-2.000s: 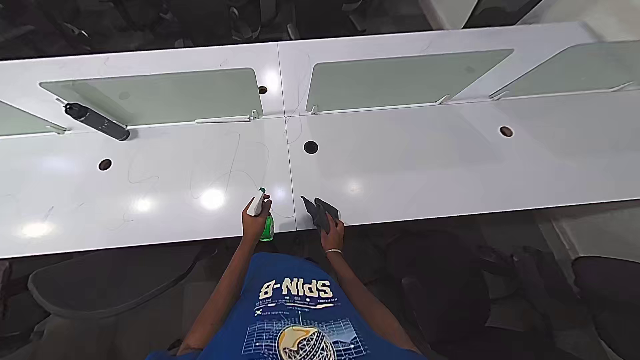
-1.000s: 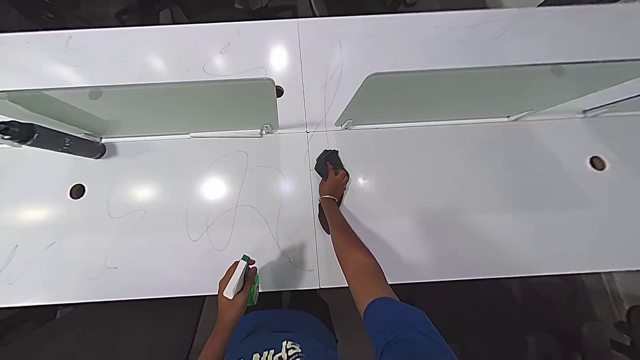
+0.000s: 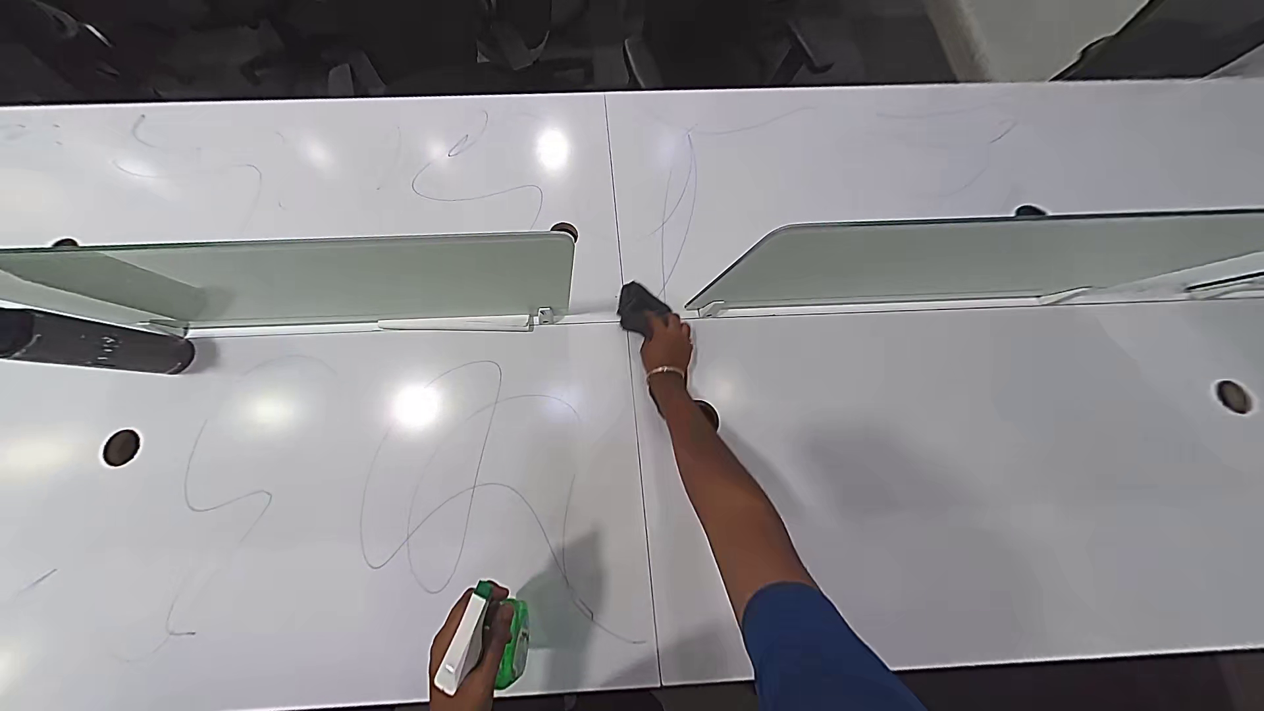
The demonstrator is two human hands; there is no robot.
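My right hand (image 3: 668, 346) presses a dark cloth (image 3: 640, 306) on the white desktop (image 3: 889, 533), at the seam between the two glass dividers. The arm is stretched far forward and partly covers a round cable hole (image 3: 706, 413). Near the front edge, my left hand (image 3: 472, 642) grips a spray bottle (image 3: 513, 644) with a white and green trigger head and a green body. Thin curly pen-like lines (image 3: 474, 484) run over the desktop left of the seam, and more lie on the far half.
A frosted glass divider (image 3: 395, 281) stands on the left and another (image 3: 938, 262) on the right. A dark cylindrical object (image 3: 94, 341) lies against the left divider. Cable holes (image 3: 121, 447) open in the desktop. Dark chairs or equipment are beyond the far edge.
My right hand, with the cloth, has moved forward from the front edge to the gap between the dividers. My left hand still holds the spray bottle near the front edge. The view has shifted.
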